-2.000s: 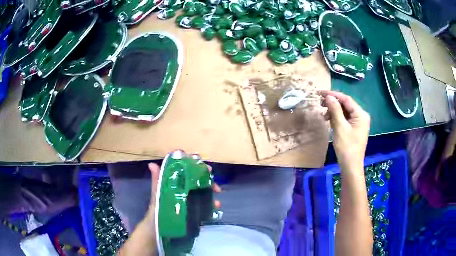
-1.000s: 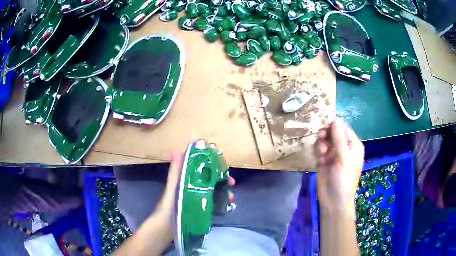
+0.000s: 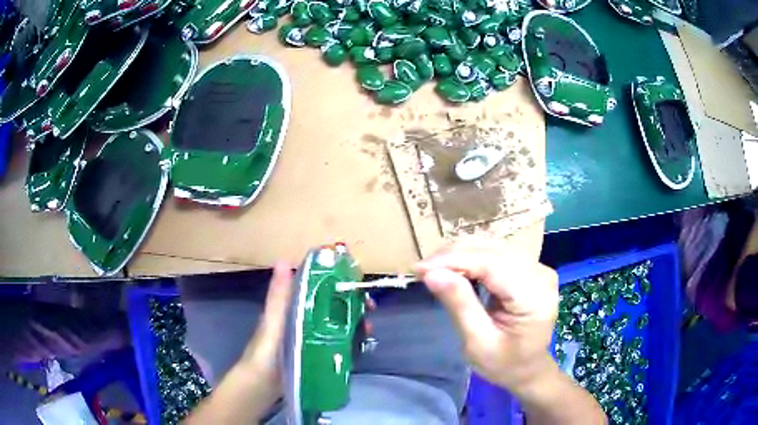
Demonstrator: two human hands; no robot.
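Observation:
A green car body moulding [image 3: 327, 349] with a pale rim is held upright on its side over the lap. My left hand [image 3: 270, 344] grips it from the left, with fingertips showing at its right side. My right hand [image 3: 499, 311] holds a thin pale glue stick [image 3: 378, 284] between thumb and forefinger. The stick's tip is at the recess near the body's upper end; whether it touches is hard to tell. A small white glue dish [image 3: 476, 164] sits on the stained glue board [image 3: 465, 195].
Small green parts [image 3: 415, 50] are heaped at the back middle. Car bodies [image 3: 226, 133] are stacked at left; others [image 3: 569, 66] lie on the green bench top at right. Blue bins [image 3: 657, 332] with green parts stand below the bench on both sides.
My right hand has moved from the glue board left and down to the car body with the stick. My left hand has turned the body slightly and shifted it right.

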